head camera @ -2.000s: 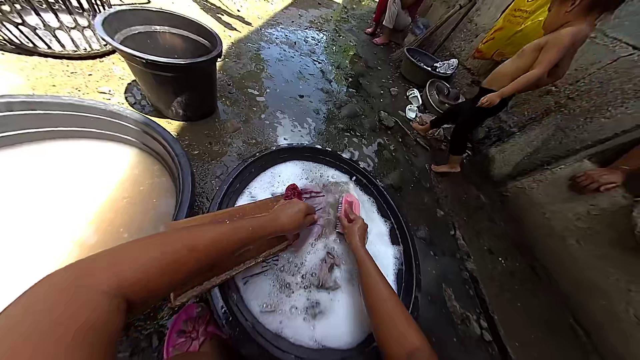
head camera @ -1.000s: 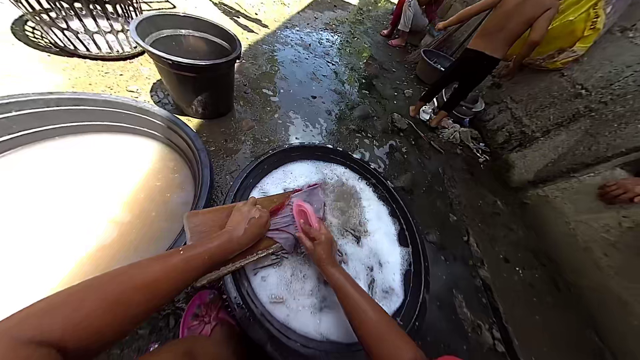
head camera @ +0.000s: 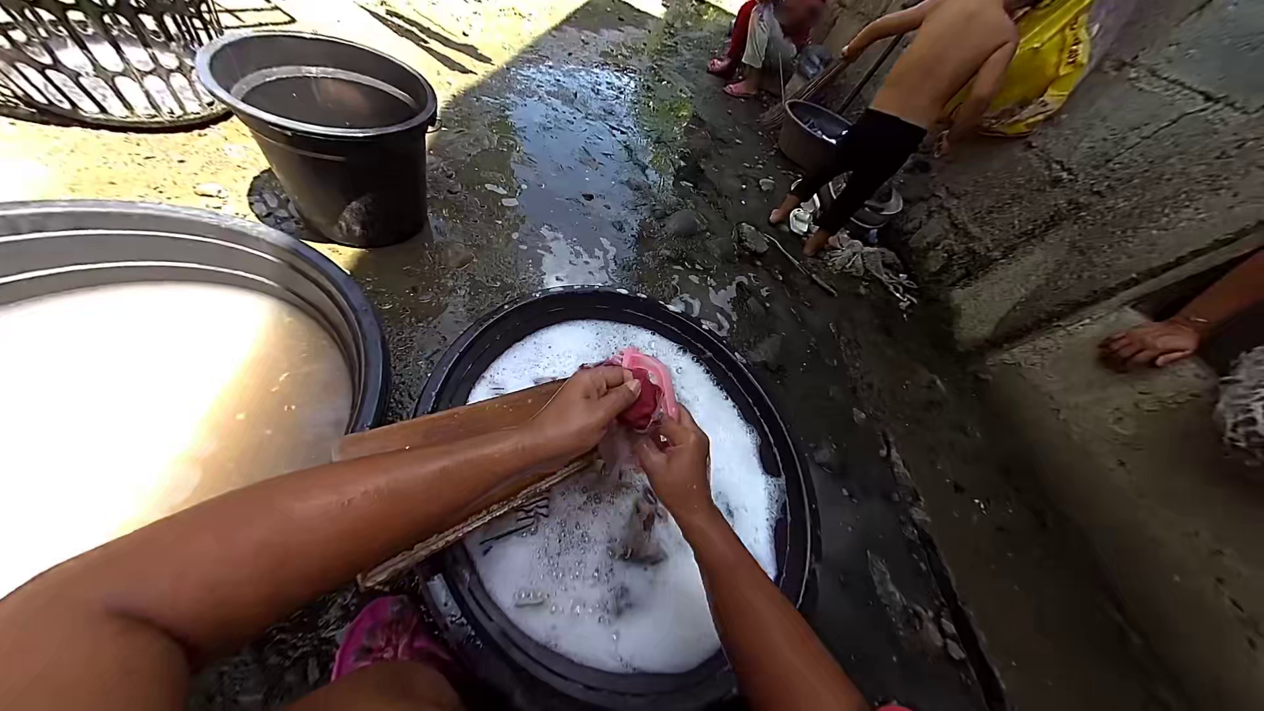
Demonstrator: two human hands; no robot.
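Observation:
Over a black tub (head camera: 790, 484) of foamy water, my left hand (head camera: 590, 407) pinches a dark red piece of wet cloth (head camera: 644, 399). Close against it, my right hand (head camera: 677, 456) holds a pink scrub brush (head camera: 654, 369), its fingers also touching the cloth. A wooden board (head camera: 449, 430) reaches from the left over the tub's rim, beneath my left forearm. Greyish cloth (head camera: 642, 528) shows among the suds below my hands. Which part of the brush faces the cloth is hard to tell.
A large basin (head camera: 370, 346) of cloudy water stands at the left, a black bucket (head camera: 380, 188) behind it. A person (head camera: 918, 79) bends near a small basin (head camera: 810, 138) at the upper right. Another person's hand (head camera: 1155, 343) rests on a concrete ledge (head camera: 1066, 395) at the right.
My left hand has moved from the board to over the foam, bringing the cloth off the board. My right hand keeps the brush beside it.

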